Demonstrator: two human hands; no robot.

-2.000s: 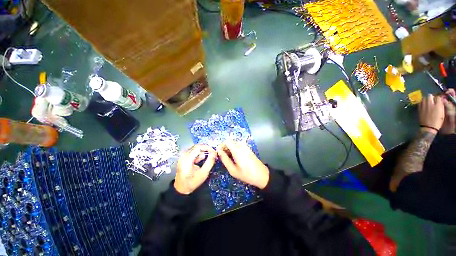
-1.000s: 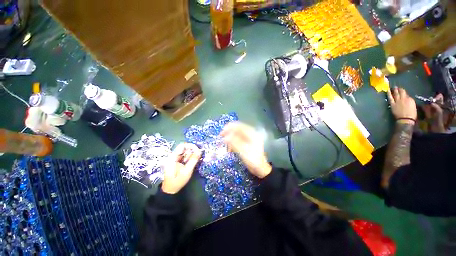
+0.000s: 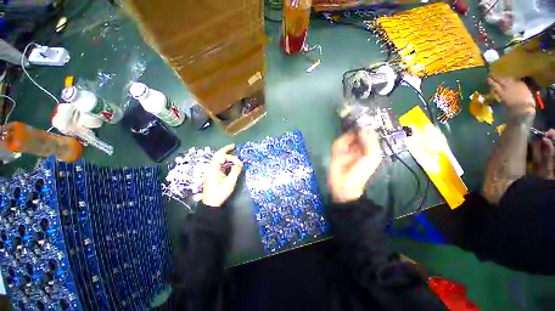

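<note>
A blue PCB panel (image 3: 283,191) lies flat on the green bench in front of me. My left hand (image 3: 220,176) is at its upper left edge, beside the white pile of wired components (image 3: 187,173). Its thumb and forefinger are curled together; whether they hold a small part cannot be told. My right hand (image 3: 355,161) is right of the panel, blurred, at the front of the soldering station (image 3: 389,124). Its fingers overlap the station, and what they touch is hidden. A solder spool (image 3: 383,79) stands behind the station.
A stack of PCB panels (image 3: 122,231) stands at left. Bottles (image 3: 157,104), a phone (image 3: 154,135) and a cardboard box (image 3: 213,54) are behind the pile. Yellow-orange strips (image 3: 433,155) lie right of the station. Another person's arm (image 3: 510,146) is at right. A black cord loops near the front edge.
My right hand has moved from over the panel right to the soldering station. My left hand has moved off the panel to its left edge. The other person's hand has shifted too.
</note>
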